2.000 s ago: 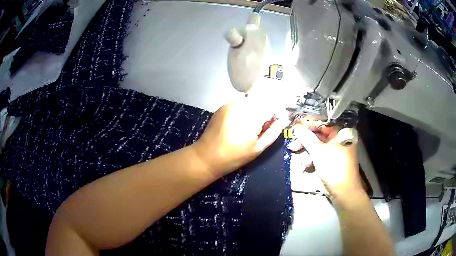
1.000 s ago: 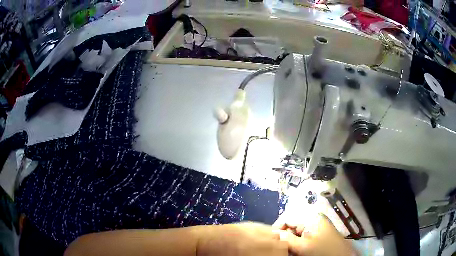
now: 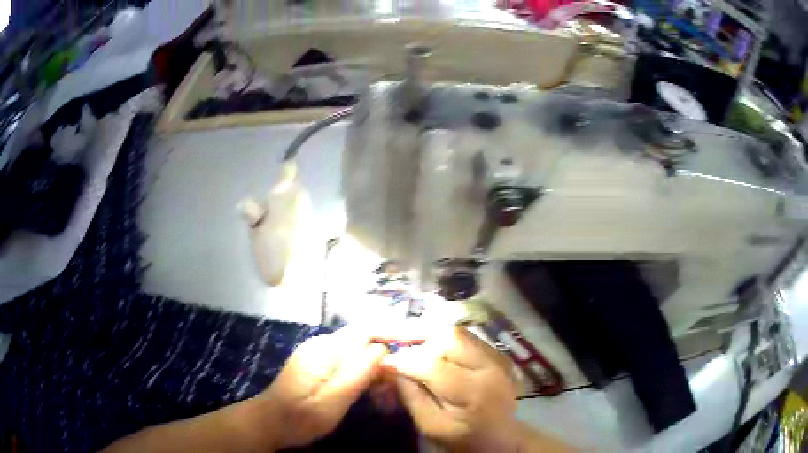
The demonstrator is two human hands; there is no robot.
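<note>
My left hand (image 3: 323, 385) and my right hand (image 3: 461, 380) meet just in front of the needle area, fingertips together. They pinch the edge of dark cloth, partly hidden by the fingers and by glare. The navy tweed panel (image 3: 186, 363) spreads to the left and under my left forearm. The presser foot (image 3: 407, 301) is just above my fingertips, washed out by light. The sewing machine (image 3: 620, 221) stands behind and to the right, blurred.
The machine lamp (image 3: 282, 234) hangs left of the head. Red-handled snips (image 3: 536, 367) lie right of my right hand. A folded dark strip (image 3: 611, 341) lies under the machine arm. A wooden-edged tray (image 3: 177, 106) is at the back. More dark cloth (image 3: 40, 190) lies far left.
The view has tilted up and turned right, so the machine sits further left. My hands drew back from the needle area toward me, then rose back close to the foot.
</note>
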